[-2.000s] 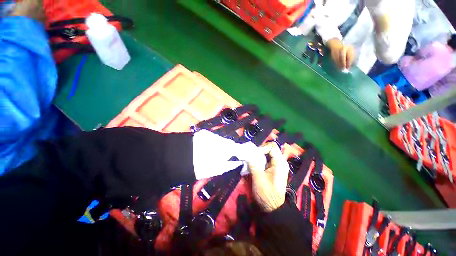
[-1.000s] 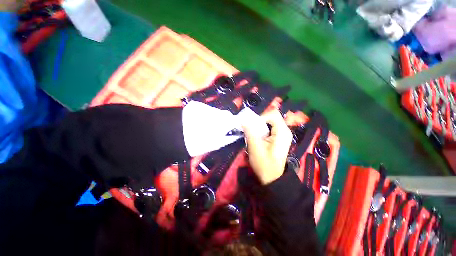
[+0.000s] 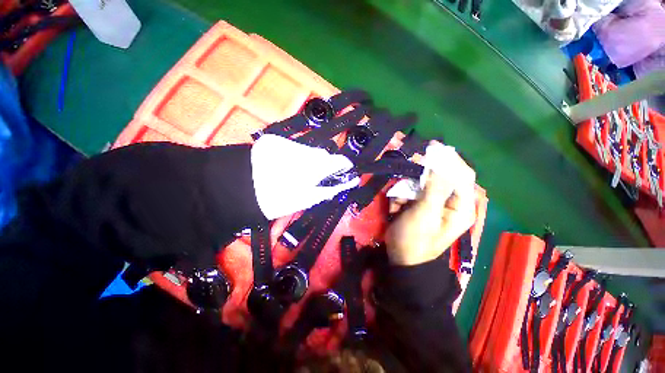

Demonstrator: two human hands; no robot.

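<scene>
My left hand [image 3: 297, 177], in a white glove, is shut on a black wristwatch [image 3: 341, 175] near the middle. My right hand [image 3: 432, 218], which looks bare, pinches a crumpled white wiping cloth [image 3: 450, 169] around the watch's black strap [image 3: 397, 167], right of the left hand. Part of the watch is hidden by the glove. Both hands are over an orange-red watch tray [image 3: 175, 73] with several black-strapped watches lying on it.
Stacked red trays [image 3: 503, 291] with watches stand at lower right. Another red tray [image 3: 594, 91] of watches lies at far right. A white translucent bottle [image 3: 109, 22] and a blue stick [image 3: 66, 71] lie at upper left. Blue clothing [image 3: 18, 146] shows at the left edge.
My right hand and cloth have moved right, away from the glove, along the strap, which now shows stretched between the hands. The view has shifted, with the tray higher in it.
</scene>
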